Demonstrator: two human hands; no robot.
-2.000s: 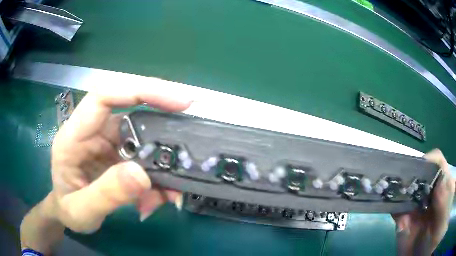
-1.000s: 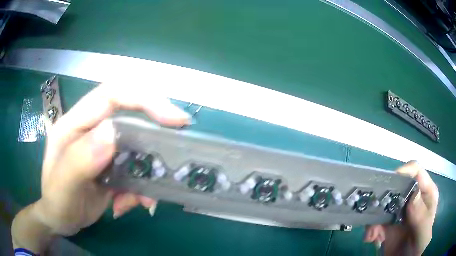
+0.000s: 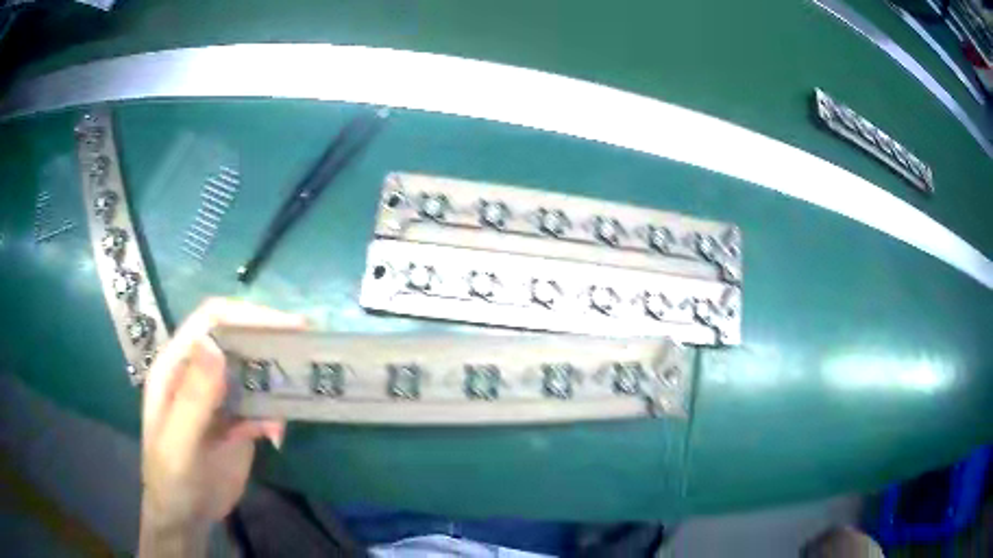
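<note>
My left hand [image 3: 201,409] grips the left end of a long metal fixture bar [image 3: 446,405], its six nests facing me. Each nest holds a small dark square part. The bar's right end has no hand on it. My right hand is not clearly seen. Just beyond the held bar, two more fixture bars lie side by side on the green surface, a far one [image 3: 468,234] and a near one [image 3: 490,314]. Black tweezers [image 3: 310,191] lie to their left. Another fixture bar [image 3: 118,249] stands lengthwise at the far left.
A clear sheet with rows of silver specks [image 3: 209,213] lies between the tweezers and the left bar. More specks [image 3: 49,223] lie at the left edge. A pale metal strip [image 3: 523,87] borders the green belt, which bears another bar [image 3: 874,142]. A blurred brownish shape shows at bottom right.
The held bar is lower and farther from the camera. My right hand has left its right end. The view has shifted, uncovering the two bench bars and the tweezers.
</note>
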